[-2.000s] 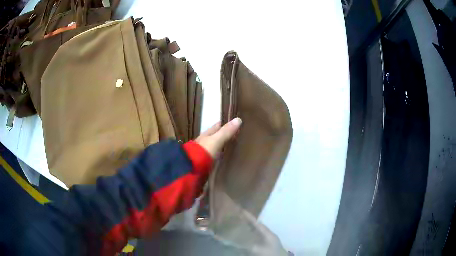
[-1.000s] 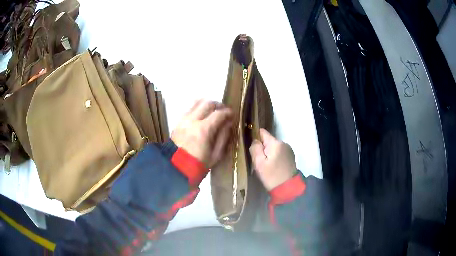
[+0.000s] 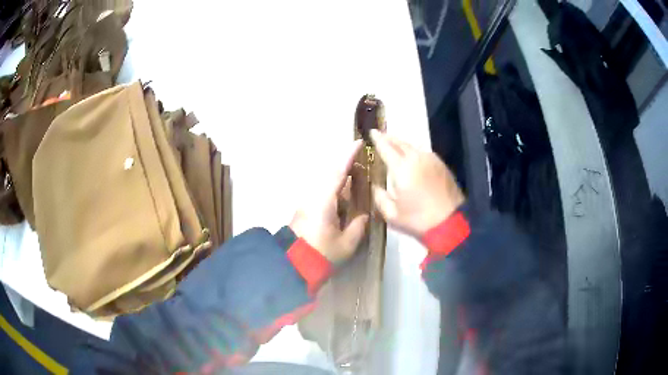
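Observation:
A tan-brown bag body stands narrow side up on the white table, its long zipper line with a gold-coloured slider facing me. Its far end shows a dark opening. My left hand lies against its left side with thumb and fingers spread around the edge. My right hand pinches near the slider at the far end, fingertips on the bag. Both hands are slightly blurred. The near end of the bag is blurred.
A layered stack of brown bag pieces lies on the left of the white table. Behind it is a heap of bags with straps. Grey rails and dark material stand on the right.
The bag body's opening has narrowed and its zipper line now faces up. My right hand has moved forward from its middle to the far end. My left hand has shifted slightly nearer to me.

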